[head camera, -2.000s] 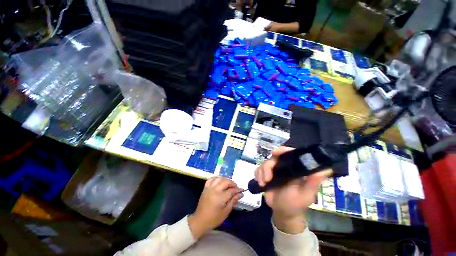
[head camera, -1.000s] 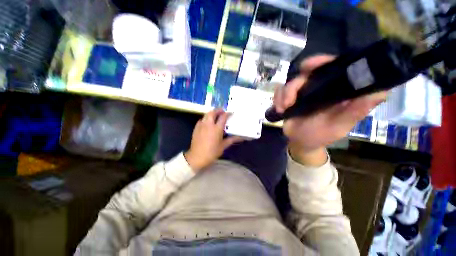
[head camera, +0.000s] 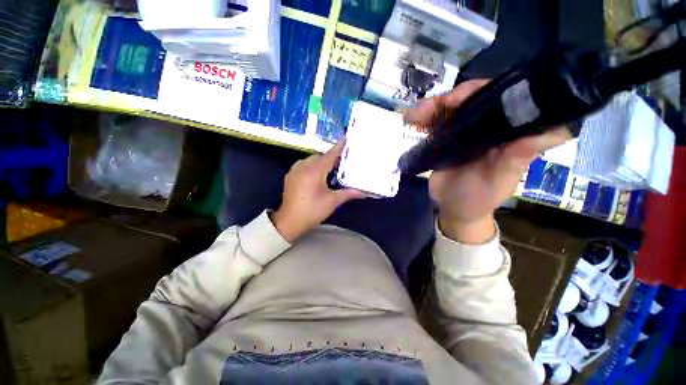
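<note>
A white housing with a flat white cover (head camera: 370, 150) is held at the bench's front edge. My left hand (head camera: 312, 188) grips its left side and lower left corner with fingers and thumb. My right hand (head camera: 489, 162) is closed around a black electric screwdriver (head camera: 504, 109), which lies tilted with its cord end to the upper right. The screwdriver's lower end is at the right edge of the cover; the bit and any screw cannot be made out.
A silvery screw feeder (head camera: 429, 49) stands behind the work. White units (head camera: 218, 37) stand at the back left. Stacked white plates (head camera: 628, 143) are at the right. Cartons (head camera: 113, 278) are at the lower left; a carton of white-and-black units (head camera: 587, 308) is at the lower right.
The view has tilted down. A second ago the screwdriver end was also at the cover's right side; two seconds ago my left fingertips were at the bit. Now my left hand grips the housing's side.
</note>
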